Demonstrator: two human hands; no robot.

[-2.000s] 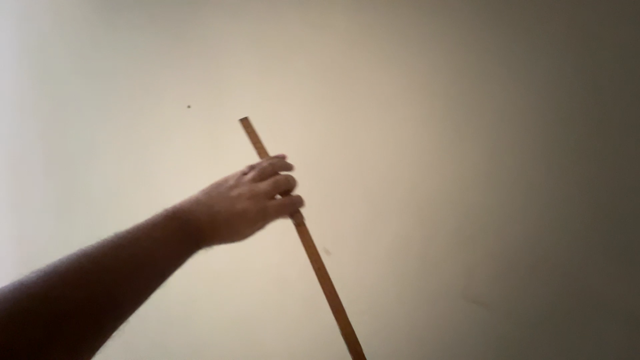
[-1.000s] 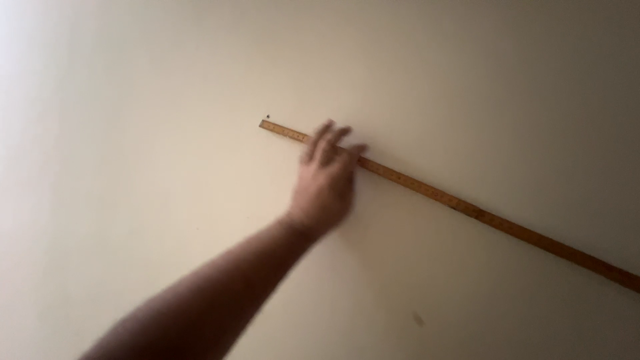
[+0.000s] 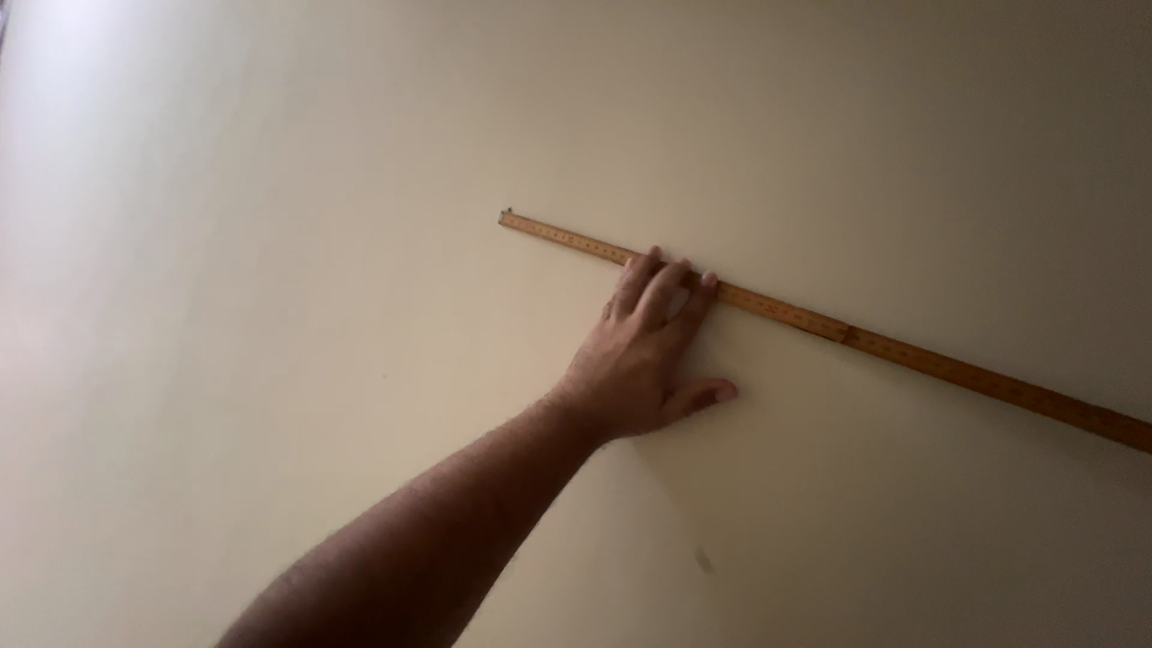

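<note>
A yellowish-brown folding rule (image 3: 781,312) with graduation marks lies against a pale wall, slanting down from the centre to the right edge. My left hand (image 3: 650,337) holds it flat to the wall under the fingertips, with the thumb spread away below it. The rule's upper left end sits at a small dark spot (image 3: 509,210) on the wall. A joint shows in the rule to the right of my fingers. Its far right end is out of view, and my right hand is not visible.
The pale wall (image 3: 297,297) fills the view, brighter at the upper left and darker to the right. A faint smudge (image 3: 703,560) marks it below my left hand.
The rule has swung from a steep slant to a shallower one, and its end has come to the dark spot. My left thumb now points out below the rule.
</note>
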